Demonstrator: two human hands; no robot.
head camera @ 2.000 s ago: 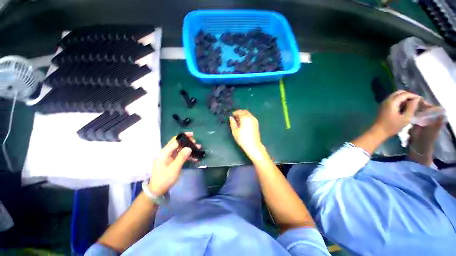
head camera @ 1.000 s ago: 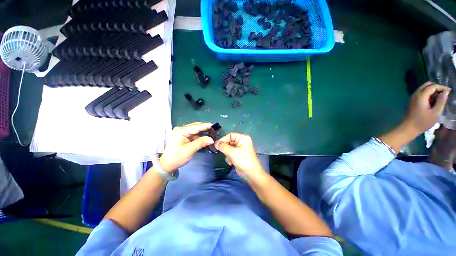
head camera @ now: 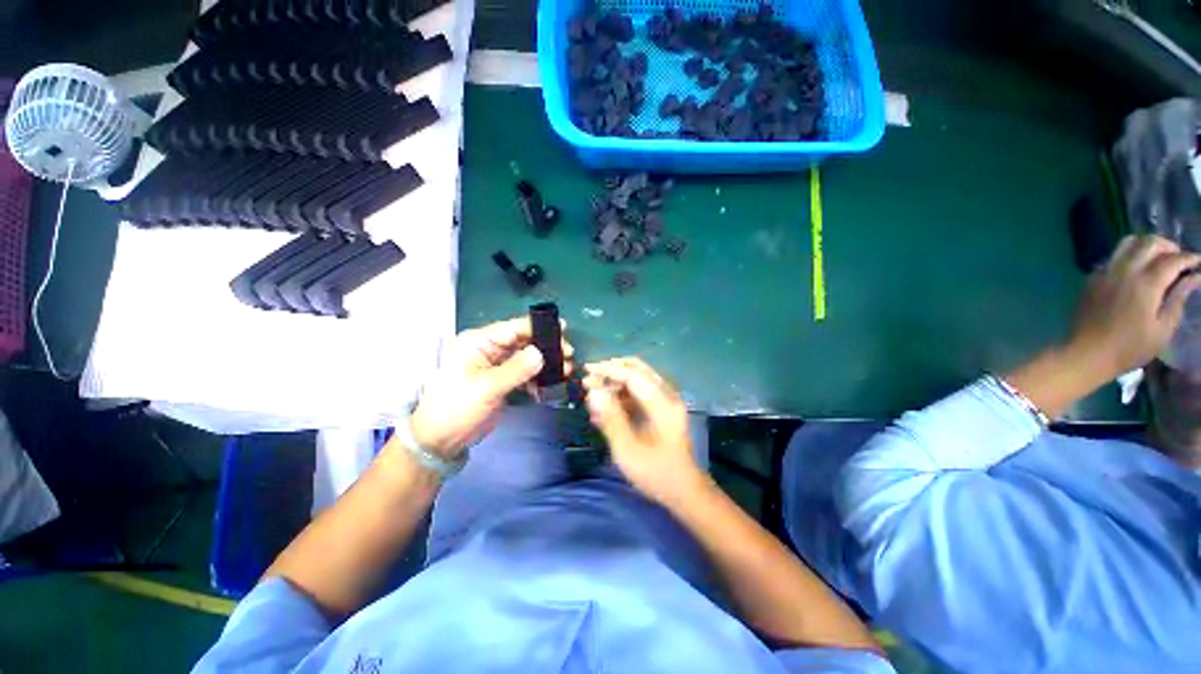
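My left hand [head camera: 477,382] holds a black housing [head camera: 545,345] near the bench's front edge, its long part upright between thumb and fingers. My right hand [head camera: 639,415] is just right of the housing's lower end, fingertips curled close to it. Whether it holds a small insert is too small to tell. A heap of small dark inserts [head camera: 630,221] lies on the green bench beyond the hands. Two loose housings, one farther back [head camera: 536,211] and one nearer [head camera: 518,274], lie left of the heap.
A blue basket [head camera: 711,155] of inserts stands behind the heap. Nested black assemblies [head camera: 296,119] lie on the white sheet [head camera: 264,362] at left, beside a white fan [head camera: 69,123]. Yellow tape [head camera: 818,250] marks the bench. A neighbour's arm [head camera: 1054,375] reaches in at right.
Both hands have come together near the bench edge since the oldest frame. Since the later one, the held housing has turned more upright and my right fingertips have shifted slightly right.
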